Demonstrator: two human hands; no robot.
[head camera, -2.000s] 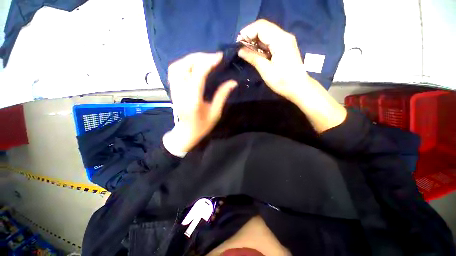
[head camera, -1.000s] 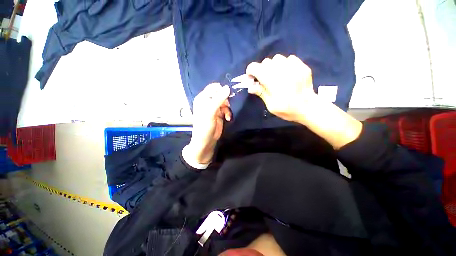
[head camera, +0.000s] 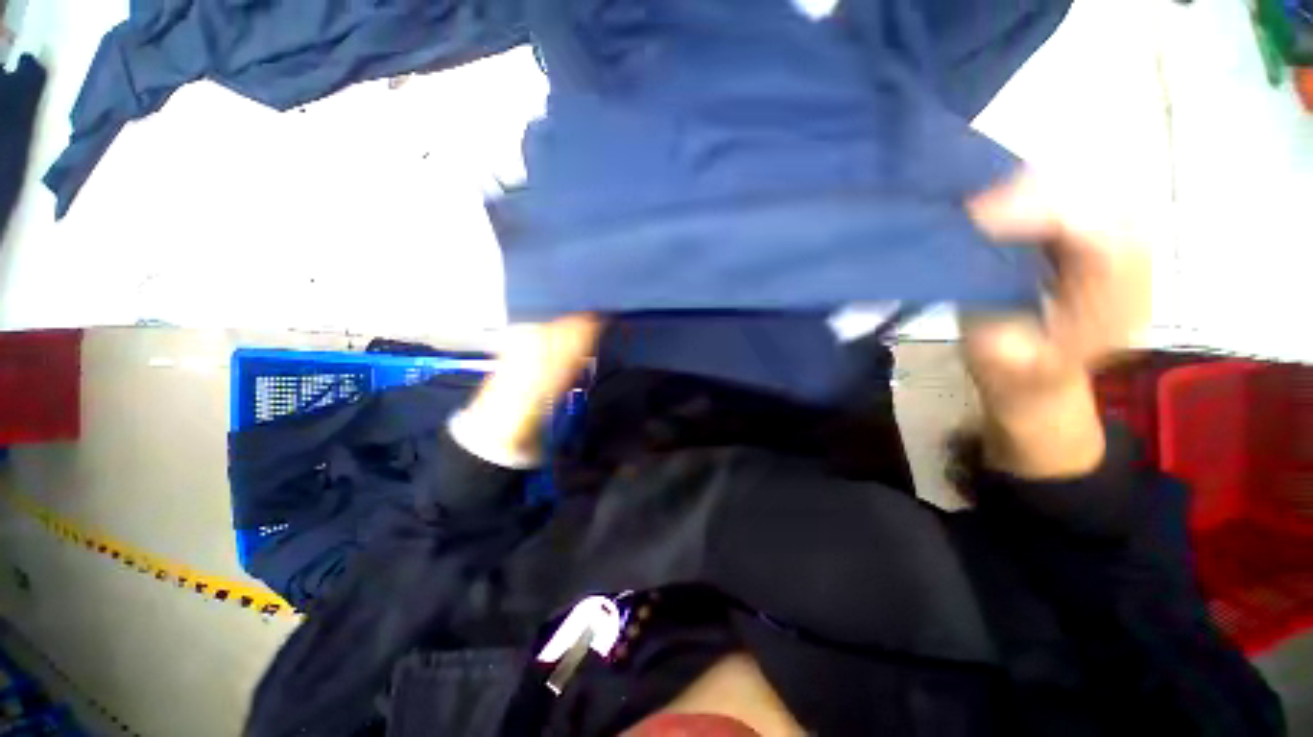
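The navy trousers (head camera: 720, 173) are held up in front of me at the table's near edge, with the wide waistband (head camera: 763, 267) stretched across between my hands. A small white label shows below the band, blurred. My left hand (head camera: 536, 377) is at the band's left end, its fingers mostly hidden behind the cloth. My right hand (head camera: 1058, 295) grips the band's right end and is blurred by motion. The thread snips cannot be made out.
The white table (head camera: 346, 216) has a crumpled navy heap (head camera: 303, 51) at upper left. A blue plastic basket (head camera: 303, 389) with navy garments stands below left. Red plastic baskets (head camera: 1238, 432) stand below right, with another red one (head camera: 41, 382) far left. Green and orange items lie at upper right.
The hands were close together over the trousers with the snips' silver blades showing. Now they are wide apart, and the waistband is raised and spread between them.
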